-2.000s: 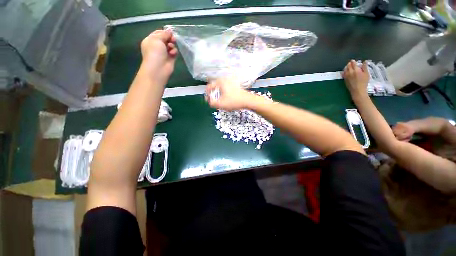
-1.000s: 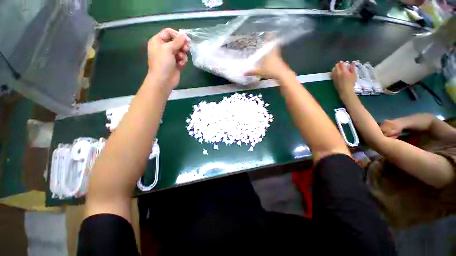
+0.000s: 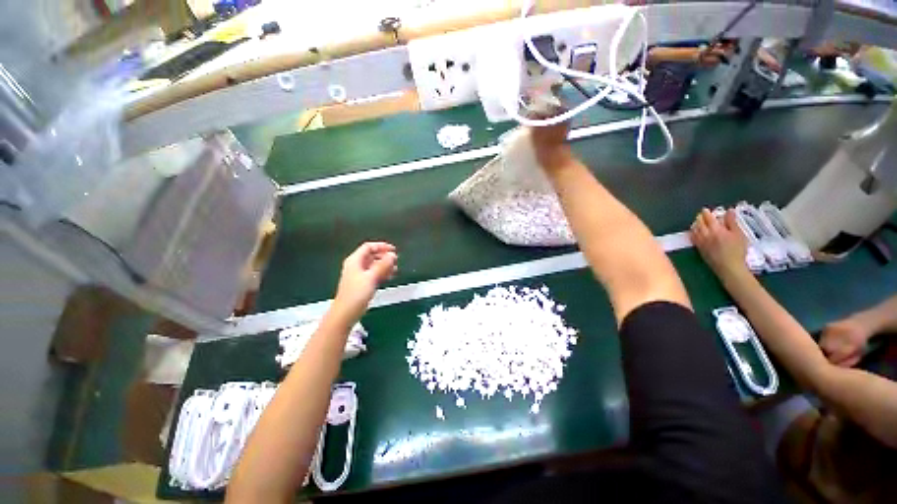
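Note:
My right hand [image 3: 547, 110] grips the top of the clear plastic bag [image 3: 523, 202], which holds small pieces in its lower part, over the far green strip. The hand is partly hidden by a white cable. My left hand [image 3: 368, 271] is raised over the metal rail, fingers loosely curled apart, holding nothing. The pile of small white pieces [image 3: 492, 345] lies on the near green table. White looped frames [image 3: 218, 433] stand in a row at the left, partly behind my left forearm. One frame [image 3: 337, 438] lies just right of that forearm.
A white bundle [image 3: 295, 343] lies behind my left forearm. A white cable [image 3: 629, 59] hangs by the sockets [image 3: 445, 79] at the back. At the right, another person's hand [image 3: 723, 241] touches grouped frames [image 3: 772, 236] beside a pale cylinder [image 3: 836, 197]. A single frame [image 3: 745, 349] lies nearer.
The view has tilted up. My left hand has let go of the bag and come away. My right hand has carried the bag up and away from me, clear of the pile.

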